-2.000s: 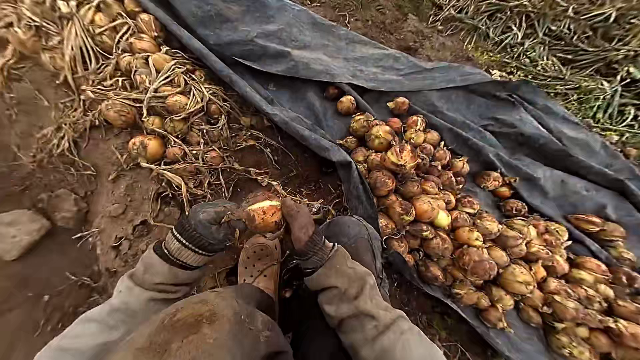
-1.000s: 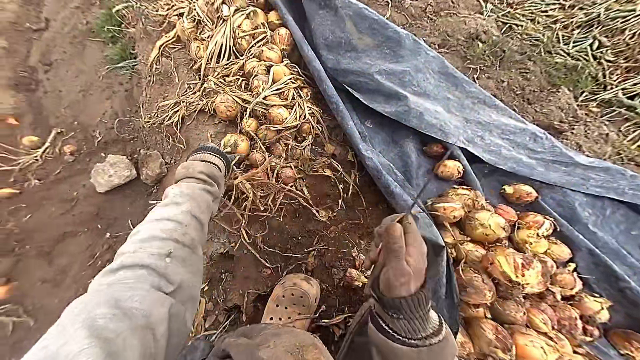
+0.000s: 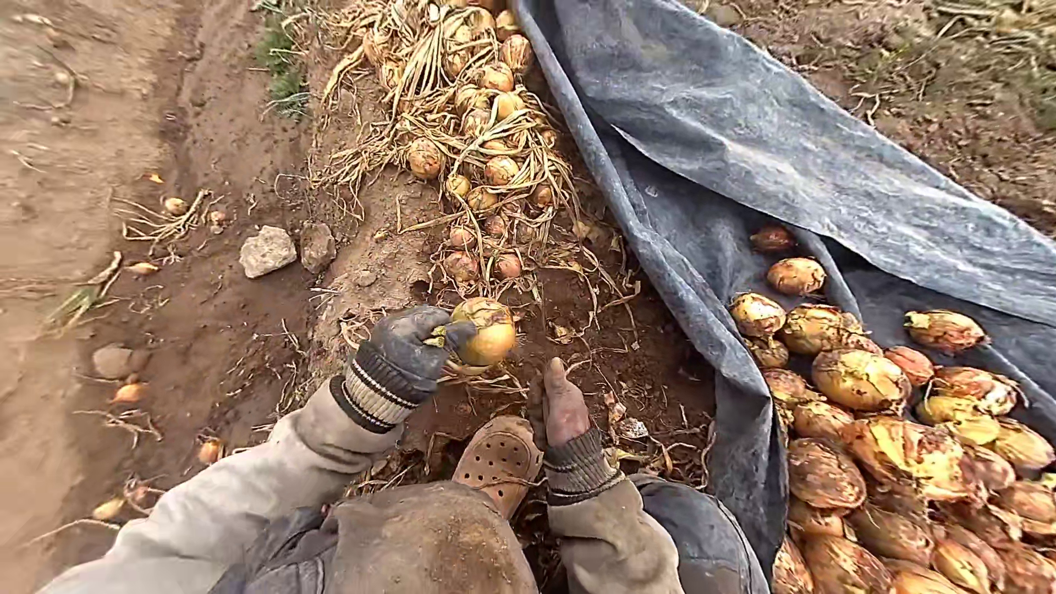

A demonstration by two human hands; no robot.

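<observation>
My left hand [image 3: 417, 342], in a dark, dirty glove, grips a yellow onion [image 3: 487, 332] by its neck end, above the soil. Just right of and below that onion is my right hand [image 3: 561, 406], thumb up; its fingers are partly hidden, and whether it holds something small cannot be told. Beyond my hands lies a row of onions with dried tops [image 3: 487, 136]. To the right a heap of onions with the tops off [image 3: 862, 379] rests on a dark fabric sheet [image 3: 726, 124].
A clog with holes [image 3: 499, 462] is on the ground below my hands, beside my knees. Two stones, one of them pale [image 3: 268, 252], lie on the bare soil at the left, among a few scattered small onions [image 3: 129, 393]. The sheet's folded edge runs along my right side.
My left hand has drawn back from the onion row with an onion in it. My right hand has moved away from the sheet's edge, toward my left hand.
</observation>
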